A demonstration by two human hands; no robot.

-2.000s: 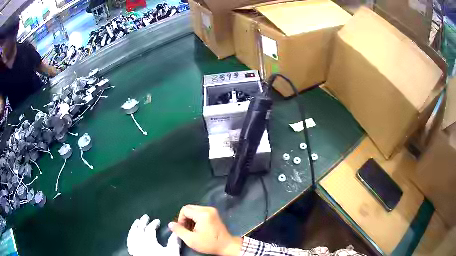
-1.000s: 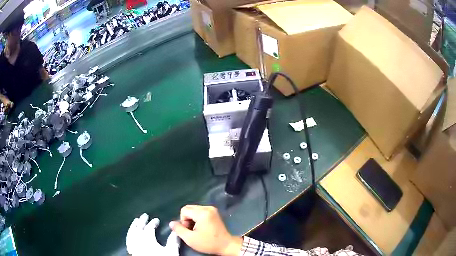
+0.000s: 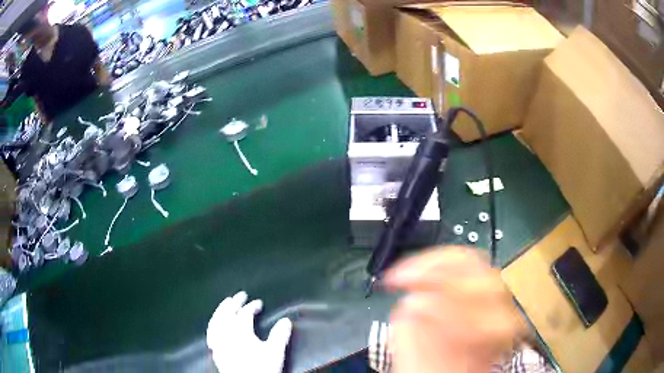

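Observation:
My left hand point(image 3: 247, 336), in a white glove, is at the bottom edge with thumb and fingers apart and nothing visible in it. My bare right hand point(image 3: 451, 306) is blurred at the lower right, by the lower end of the black electric screwdriver point(image 3: 409, 205); whether it touches it or holds anything cannot be told. The screwdriver leans on the grey-white screw feeder point(image 3: 375, 202), its thin bit pointing down. One round unit point(image 3: 234, 131) with a white lead lies left of the feeder, and two more point(image 3: 159, 175) lie beside a large heap point(image 3: 95, 156).
Small white rings point(image 3: 473, 237) and a paper scrap point(image 3: 485, 186) lie right of the feeder. Cardboard cartons point(image 3: 582, 131) stand behind and right. A black phone point(image 3: 579, 285) lies on cardboard. A person point(image 3: 62, 65) in dark clothing is at the upper left, across the green belt point(image 3: 182, 277).
The view has shifted, so the scene sits further right. My right hand has left my left hand and moved right to the screwdriver's lower end. The screwdriver's bit now shows.

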